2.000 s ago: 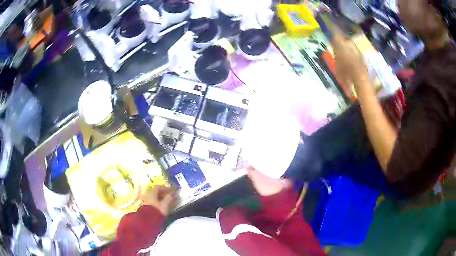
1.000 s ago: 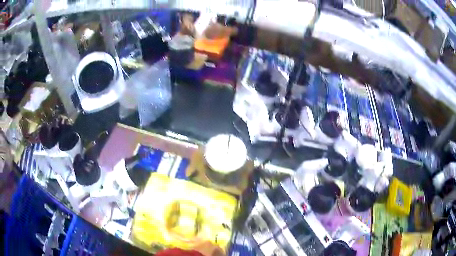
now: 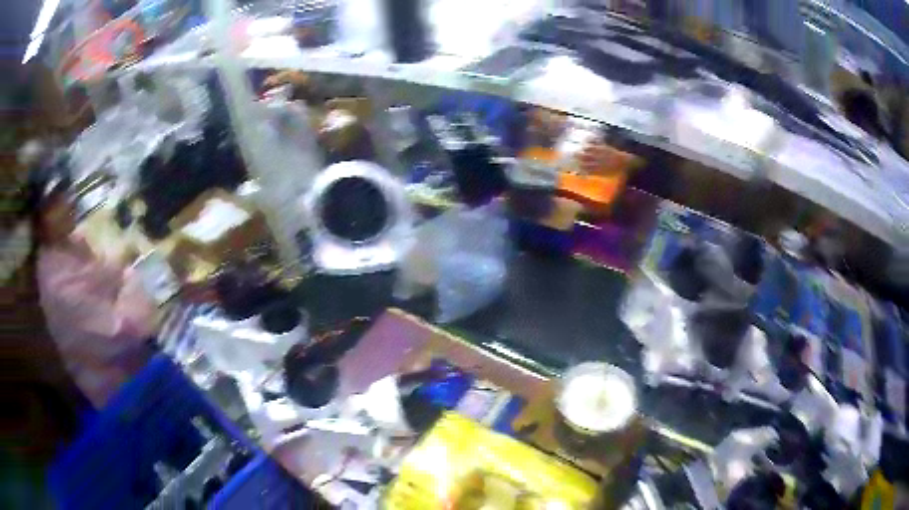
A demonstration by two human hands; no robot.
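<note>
The yellow fixture block (image 3: 498,466) is at the bottom centre, cut off by the lower edge. Its recess is only partly visible and blurred. The round white-topped screw tub (image 3: 596,397) stands on a brown block behind and right of the fixture. A blurred camera assembly with a white body (image 3: 377,400) lies left of the fixture. Neither of my hands can be made out in the picture.
A large white ring-shaped housing (image 3: 356,254) and a clear plastic bag (image 3: 470,274) are at the back left. A blue crate (image 3: 150,438) is lower left. Camera assemblies stand at the right (image 3: 663,329). A person in pink (image 3: 90,309) is far left. A shelf crosses above.
The view has swung left and up. The fixture and tub have shifted right and down in the picture. My hand and the red sleeve at the fixture no longer show.
</note>
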